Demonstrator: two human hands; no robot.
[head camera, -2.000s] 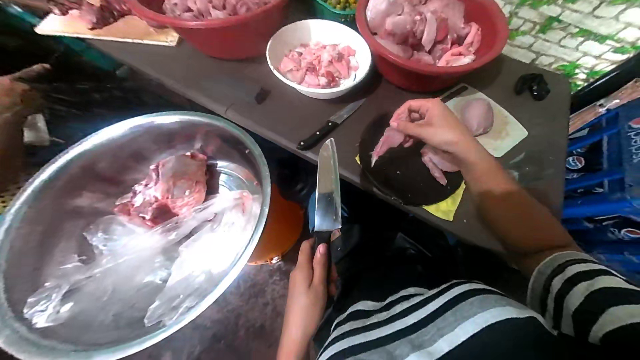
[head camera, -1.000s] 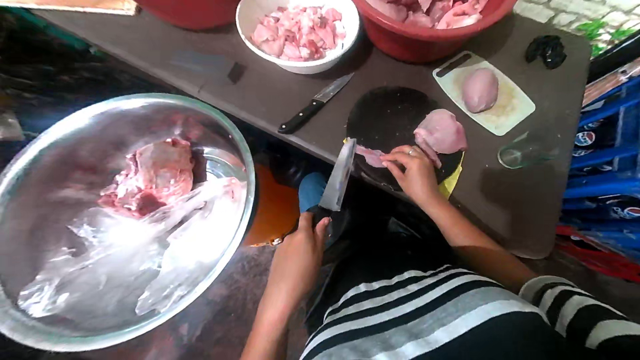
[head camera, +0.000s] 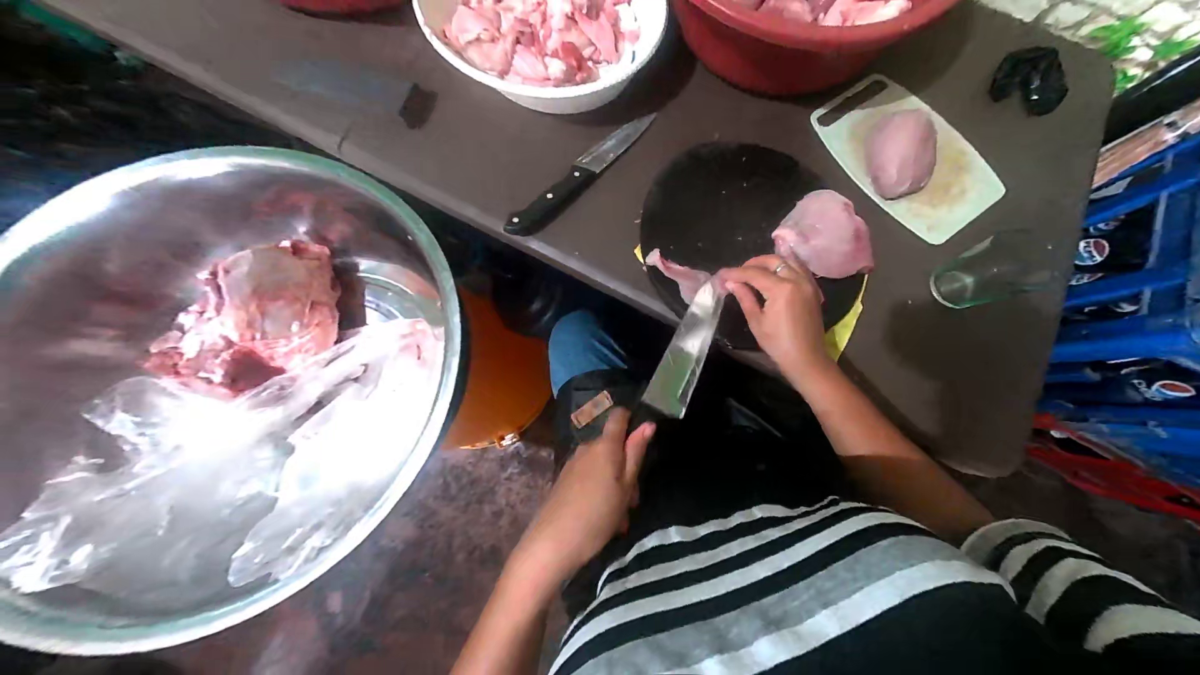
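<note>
My left hand (head camera: 595, 478) grips the black handle of a kitchen knife (head camera: 689, 356), its blade pointing up and away. The blade's tip touches a thin strip of raw meat (head camera: 682, 275) on the round black board (head camera: 727, 192). Fingers of my right hand (head camera: 773, 305), one with a ring, pinch the strip's right end beside the tip. A larger pale piece of raw meat (head camera: 825, 234) lies at the board's right edge, just behind that hand. Yellow material (head camera: 847, 323) shows from under the board.
A smaller knife (head camera: 581, 173) lies left of the board. Behind are a white bowl (head camera: 562, 98) and red basin (head camera: 797, 56) of meat. A white cutting board (head camera: 961, 202) with meat and a glass (head camera: 956, 281) are right. A metal basin (head camera: 450, 328) holds meat and plastic.
My right hand has come down from the board's upper part to its near edge. The knife in my left hand, first clear of the board, now has its tip at the meat strip.
</note>
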